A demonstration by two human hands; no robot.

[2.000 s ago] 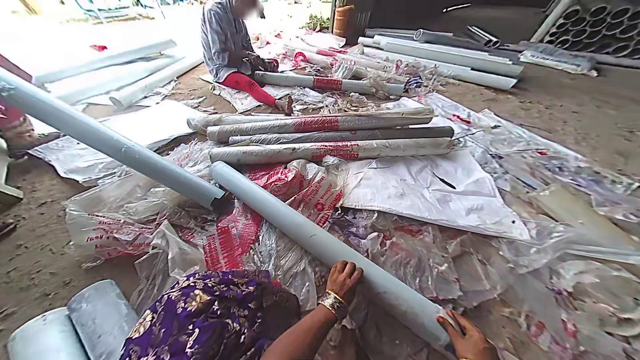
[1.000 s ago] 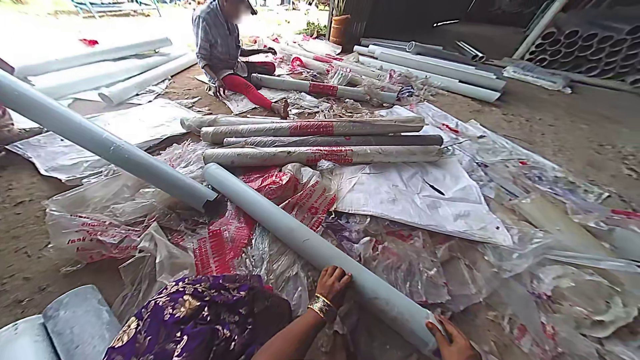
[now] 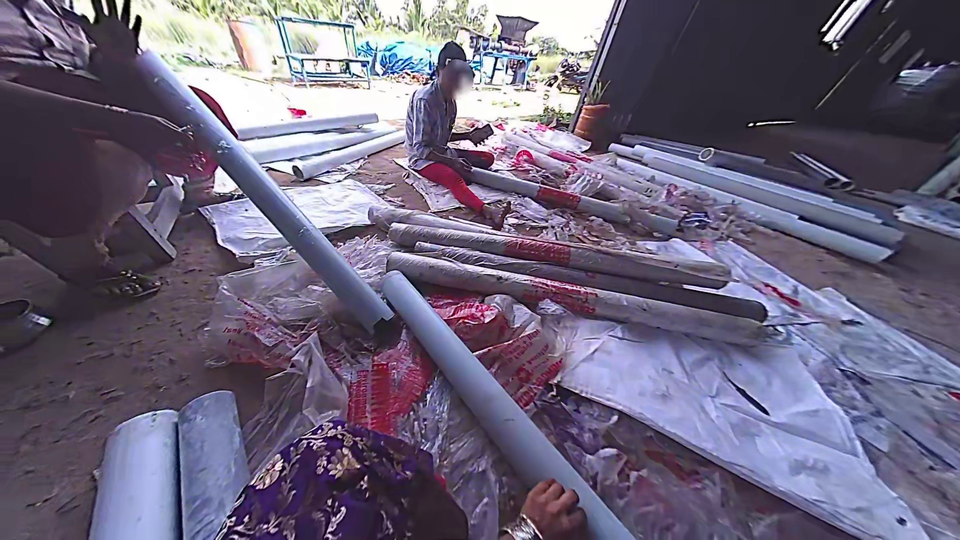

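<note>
A grey plastic pipe (image 3: 491,401) slants from the middle of the head view down to the bottom edge. My left hand (image 3: 553,510), with bangles at the wrist, rests with curled fingers against the pipe's near side. My right hand is out of frame. The pipe's far end lies on crumpled clear and red-printed plastic wrap (image 3: 390,386), close to the lower end of a second grey pipe (image 3: 300,232). A co-worker at the left has hands at that second pipe's upper part. My knee is under purple patterned cloth (image 3: 337,487).
Several wrapped pipes (image 3: 570,292) lie just beyond, beside a white sheet (image 3: 712,397). Two grey pipes (image 3: 142,472) lie at lower left. Another person (image 3: 442,127) sits farther back with a wrapped pipe (image 3: 559,196). More pipes (image 3: 765,195) lie at the right by a dark wall.
The view has swung up and left, bringing the co-worker at the left into sight. My right hand, on the near part of the pipe before, is now out of frame.
</note>
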